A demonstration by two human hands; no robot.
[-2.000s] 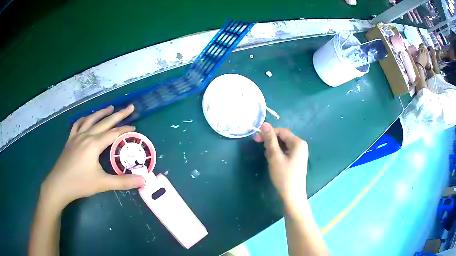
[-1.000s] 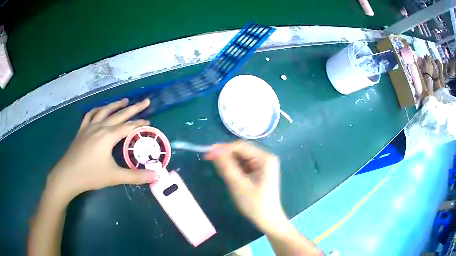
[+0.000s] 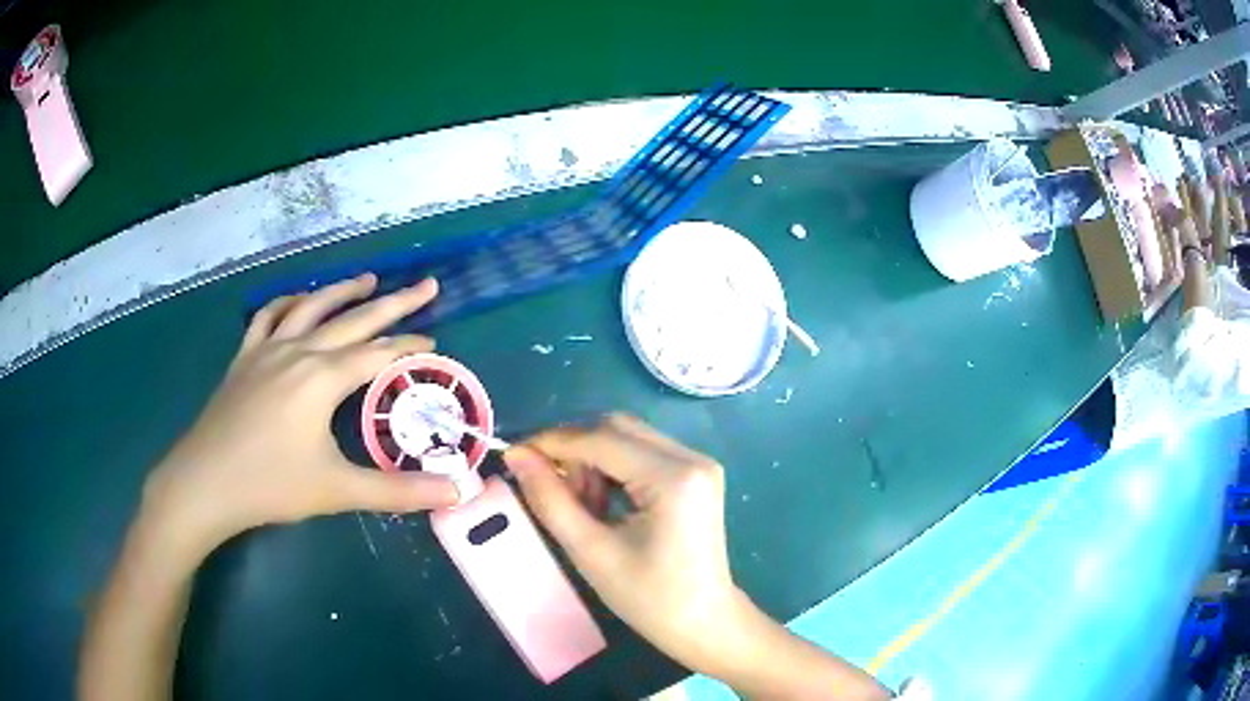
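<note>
A pink handheld fan body (image 3: 521, 582) lies on the dark green bench, its round head with a white spoked centre (image 3: 428, 411) facing up. My left hand (image 3: 281, 411) holds the head from the left, thumb on the neck and fingers spread beyond the ring. My right hand (image 3: 631, 514) pinches a thin white applicator stick (image 3: 480, 436); its tip is at the white centre inside the ring. A shallow round white dish (image 3: 703, 308) with white paste lies beyond my right hand, another stick resting at its rim.
A blue grid tray (image 3: 699, 151) stands bent behind the dish and my left hand. A white tub (image 3: 973, 212) and a brown box (image 3: 1108, 260) are at the right. A pale rail (image 3: 309, 206) borders the green belt, which carries another fan (image 3: 55, 130). Another person's arms show far right.
My right hand has moved left from the dish with a stick, and its tip has reached the fan's centre. The view has shifted, and a fan on the belt has come into view at upper left.
</note>
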